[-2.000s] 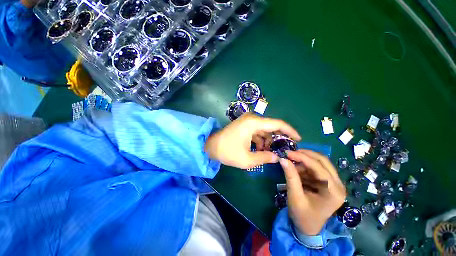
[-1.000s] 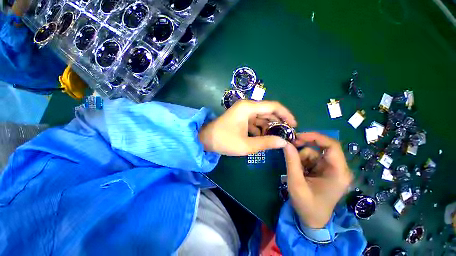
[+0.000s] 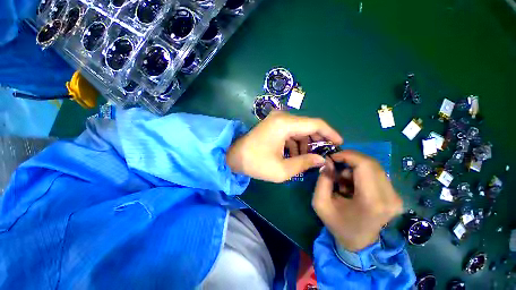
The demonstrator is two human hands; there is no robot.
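Note:
A round watch housing [image 3: 322, 148] with a silver rim and dark centre is in my left hand [image 3: 277, 148], held between thumb and fingers above the mat. My right hand [image 3: 359, 198] is at its right side, fingers curled, thumb and fingertips by the rim. Something small and dark shows between the right fingers; I cannot tell what it is or whether it is gripped. A blue adhesive sheet [image 3: 380, 152] lies under and behind the hands, mostly hidden.
A clear blister tray [image 3: 133, 76] of housings stands at upper left by a yellow item [image 3: 82, 90]. Two housings [image 3: 279, 82] and a battery [image 3: 296, 98] lie beyond my left hand. Batteries [image 3: 412, 129] and dark components [image 3: 458, 144] are scattered right. A blue sleeve [image 3: 28, 62] shows upper left.
The housing has tilted more edge-on in my left hand. My right hand has turned, its fingers more curled and near the rim. The view has shifted slightly.

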